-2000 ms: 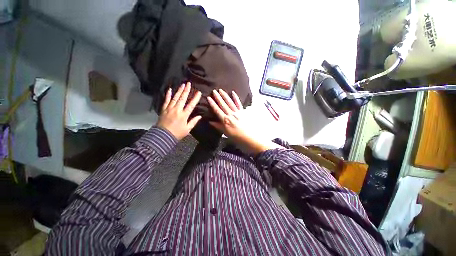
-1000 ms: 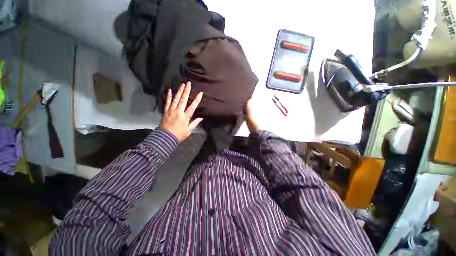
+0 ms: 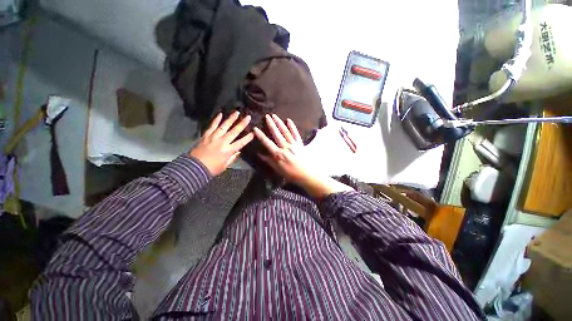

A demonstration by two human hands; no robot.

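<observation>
The dark brown garment [image 3: 285, 81] lies bunched on the white table cover, its near part rounded out and its near edge hanging at the table's front. My left hand [image 3: 221, 143] lies flat on its near left part with the fingers spread. My right hand [image 3: 282, 147] rests palm down beside it on the near right part, its fingers a little apart. Neither hand grips anything that I can see. What is inside the garment is hidden.
Right of the garment are the iron rest [image 3: 361, 89] with two red bars, small red snips [image 3: 347, 140] and the steam iron [image 3: 421, 118]. Its hose [image 3: 483, 99] and a thin rod [image 3: 520, 120] run right. A wooden stool [image 3: 445, 222] stands below the table's right edge.
My right hand was at the garment's right edge, partly hidden, one second ago; it is now back on top beside my left hand. The whole view has shifted slightly.
</observation>
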